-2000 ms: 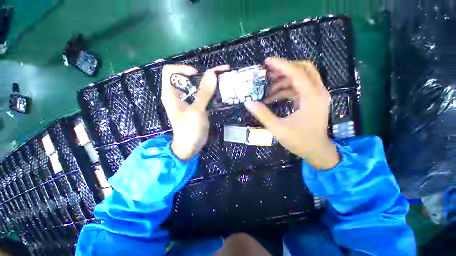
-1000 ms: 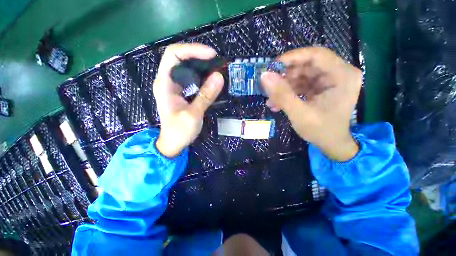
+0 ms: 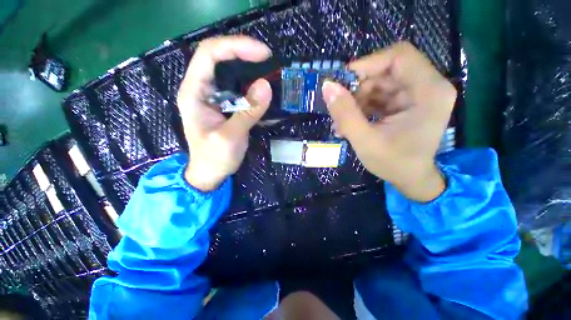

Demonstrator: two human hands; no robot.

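My right hand (image 3: 391, 115) holds a blue circuit board (image 3: 303, 89) with silver patches, its thumb on the board's right part. My left hand (image 3: 222, 119) holds a black plastic phone housing (image 3: 241, 73) between thumb and fingers. Thin reddish wires show between the housing and the board. A small silver piece (image 3: 233, 104) shows at my left thumb; I cannot tell what it is. Below the hands, an LCD display module (image 3: 322, 155), folded out in a white half and a yellow-edged half, lies on the black blister tray (image 3: 300, 215).
A second blister tray (image 3: 37, 234) at left holds several white display modules (image 3: 48, 187). A part-assembled phone (image 3: 50, 72) lies on the green surface (image 3: 125, 31) at upper left. Dark crumpled plastic (image 3: 532, 125) lies at right. Pale keys (image 3: 447, 140) show by the right forearm.
The board has turned from its silver-white face to its blue face. The hands and board have shifted slightly up in view since one second ago. The left hand still holds the housing.
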